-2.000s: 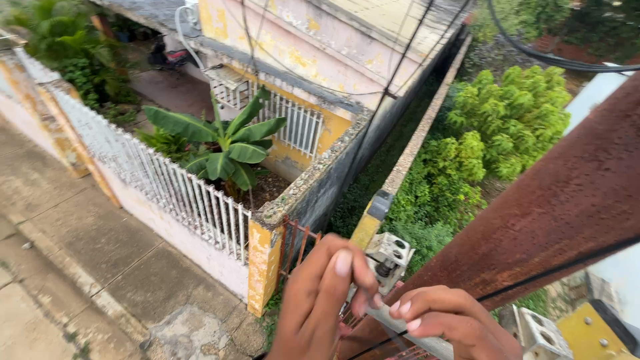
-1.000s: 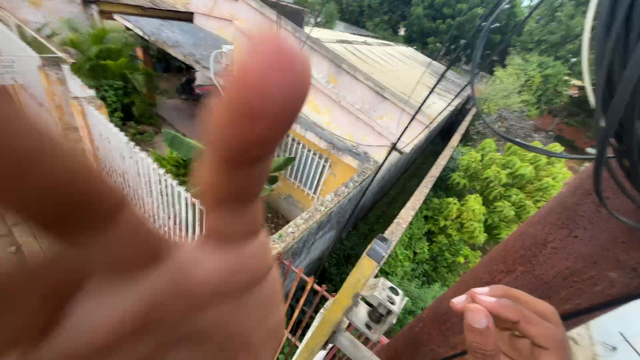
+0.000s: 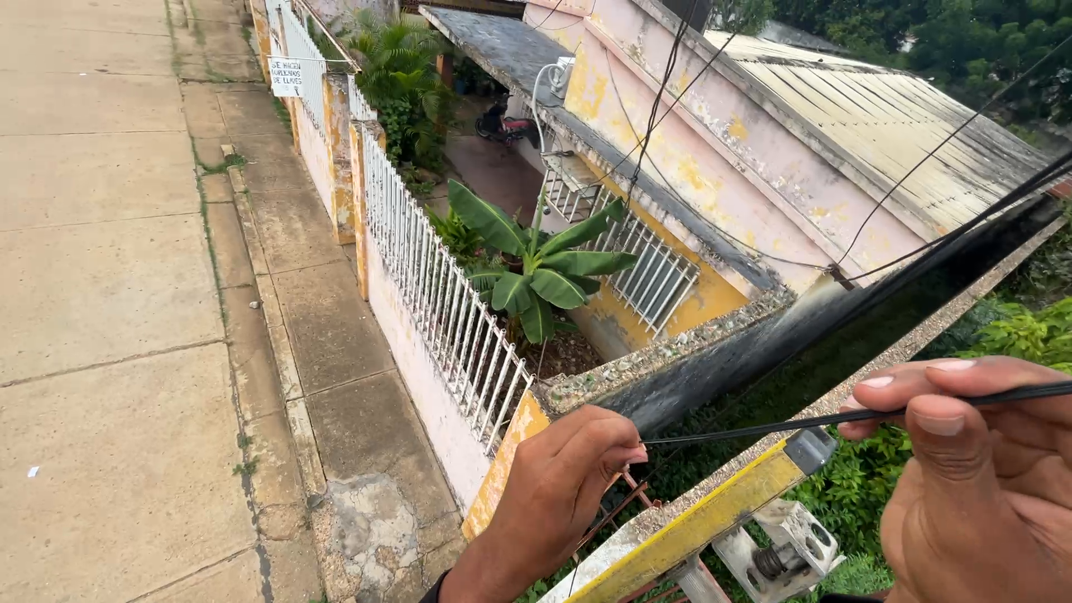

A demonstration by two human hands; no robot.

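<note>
A thin black cable (image 3: 754, 429) runs between my hands, high above the ground. My left hand (image 3: 561, 486), at the bottom centre, pinches the cable's left part between thumb and fingers. On the right, my right hand (image 3: 963, 452) grips it between thumb and fingertips, and the cable leaves the frame beyond that hand. Below and between the hands stands a yellow ladder rail (image 3: 703, 511) with a dark end cap (image 3: 811, 450) and a pale metal bracket (image 3: 779, 553) beside it.
Dark overhead wires (image 3: 921, 293) cross the right side. Far below are a white fence (image 3: 435, 276), a banana plant (image 3: 540, 272), a pink and yellow house (image 3: 695, 151) with a corrugated roof (image 3: 871, 109), a sidewalk (image 3: 335, 318) and a concrete street (image 3: 109, 335).
My left hand has moved from close before the camera down to the cable. The cable is now stretched between both hands. The view has swung left toward the street.
</note>
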